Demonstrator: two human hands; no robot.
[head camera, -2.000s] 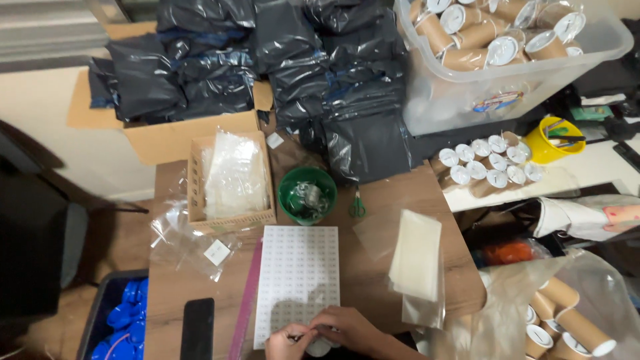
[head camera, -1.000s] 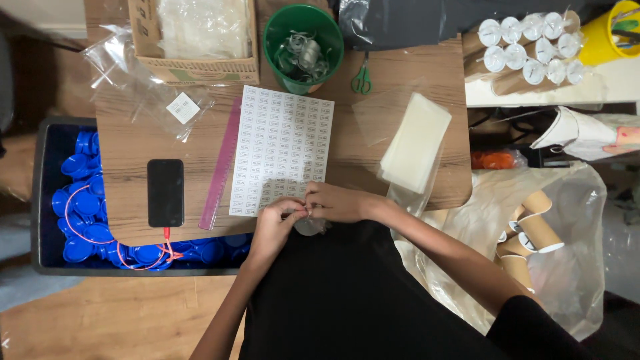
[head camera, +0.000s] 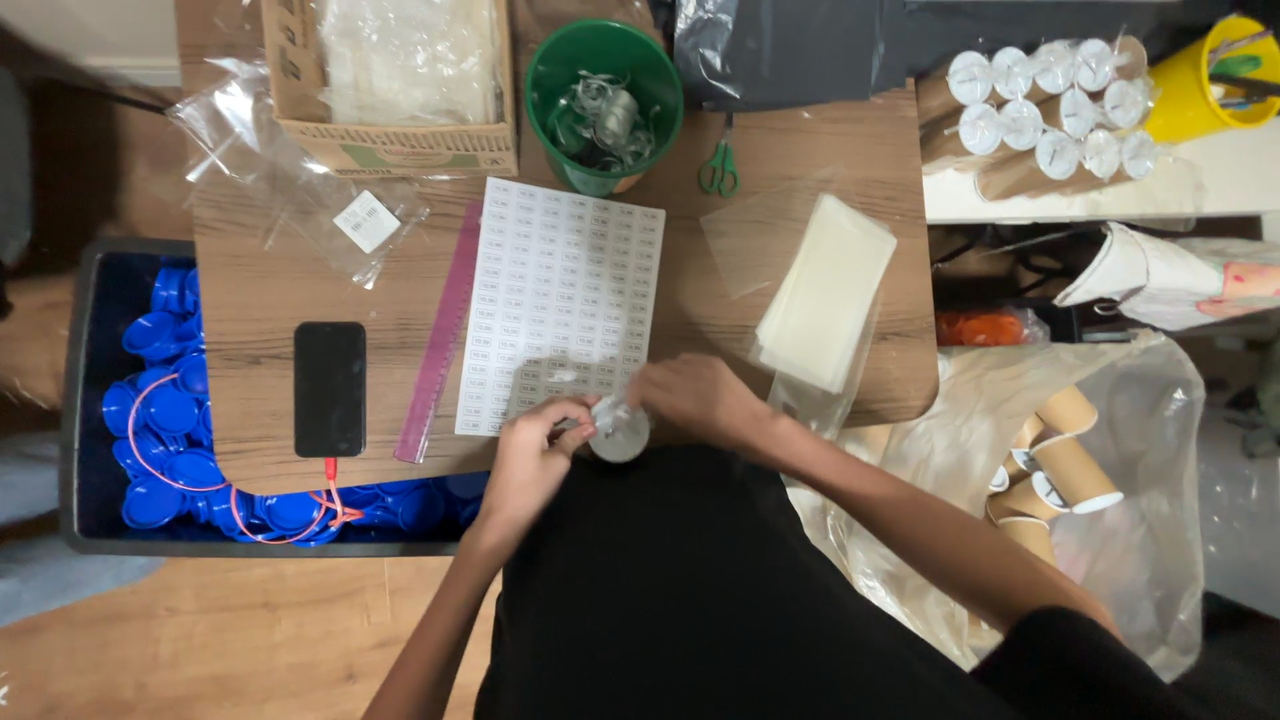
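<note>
My left hand (head camera: 545, 445) pinches the plastic film on a round, whitish tube end (head camera: 620, 430) at the table's front edge. My right hand (head camera: 700, 395) is blurred at that wrapped end's right side; whether its fingers hold the film cannot be told. Beneath and behind the hands lies a sheet of printed stickers (head camera: 565, 290), with a pink ruler (head camera: 440, 330) along its left side. A stack of clear plastic bags (head camera: 828, 290) lies to the right. Green-handled scissors (head camera: 719, 170) lie behind, beside a green bucket (head camera: 605, 100) holding clear plastic scraps.
A black phone (head camera: 330, 390) with a pink cable lies at left, above a dark bin (head camera: 85, 400) of blue lids. A cardboard box (head camera: 400, 150) of plastic bags stands behind. Wrapped tubes (head camera: 1020, 125) and a yellow cup (head camera: 1190, 90) are back right; a plastic sack (head camera: 1150, 400) holds cardboard tubes.
The view has tilted down since the first frame. My right hand has moved slightly away from my left, and more of the wrapped round end shows between them.
</note>
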